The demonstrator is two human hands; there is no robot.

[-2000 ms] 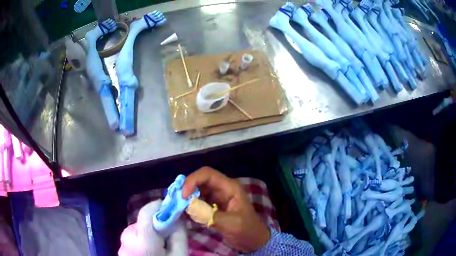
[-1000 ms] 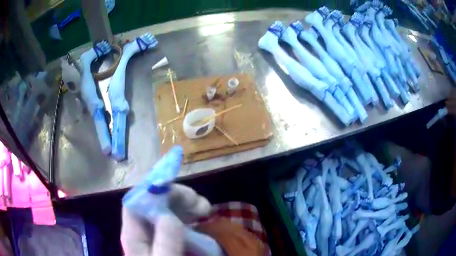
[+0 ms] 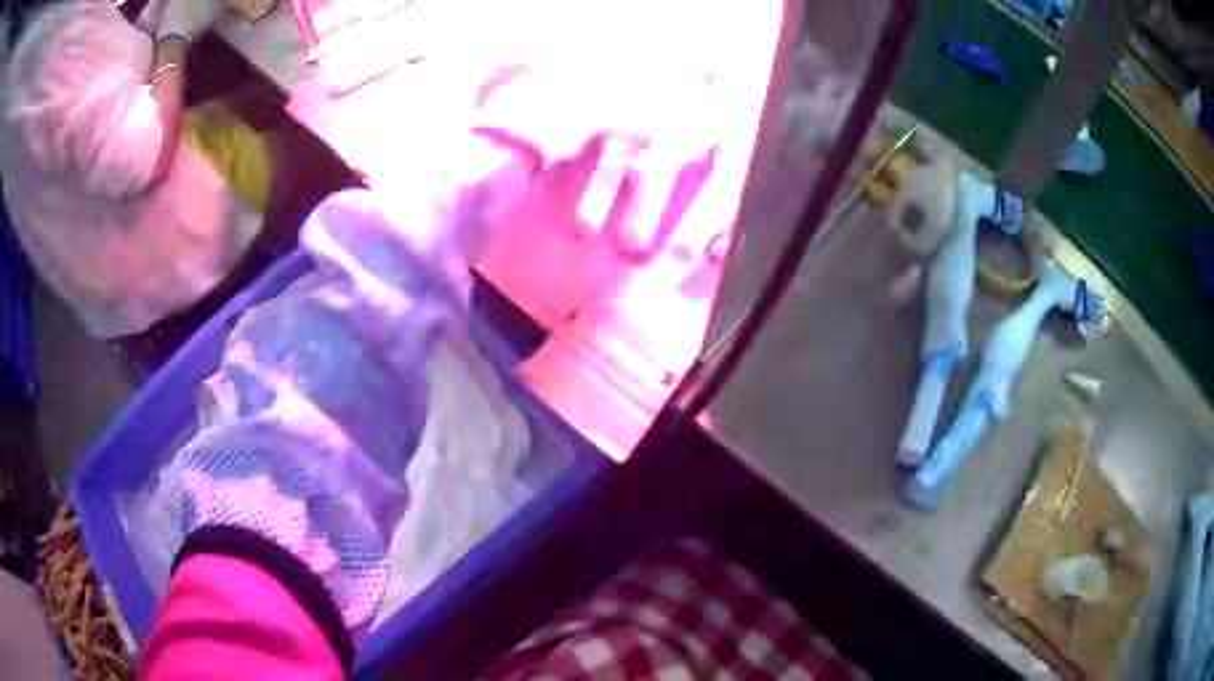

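My left arm, in a lilac-blue patterned sleeve cover with a pink sleeve behind it, reaches forward over a blue-violet tub (image 3: pixel 107 459). My left hand (image 3: pixel 499 200) is at the glaring pink-white lit surface (image 3: pixel 586 379). It is blurred and washed out by the light, so its fingers and anything in them cannot be told. Pale leg-like shapes (image 3: pixel 646 193) lie on the lit surface just beyond it. My right hand is not in view.
White sheeting (image 3: pixel 466 439) lines the tub. A person (image 3: pixel 100 160) in pale clothing is at the upper left. On the metal bench (image 3: pixel 812 359) at right are two light-blue legs (image 3: pixel 945 319) and a cardboard pad (image 3: pixel 1032 539) with a white cup (image 3: pixel 1076 577). A green belt (image 3: pixel 1132 180) runs behind.
The view has swung left to the tub and lit surface. My left hand has moved from the lap, where it held a leg, out to the lit surface. My right hand has left the picture.
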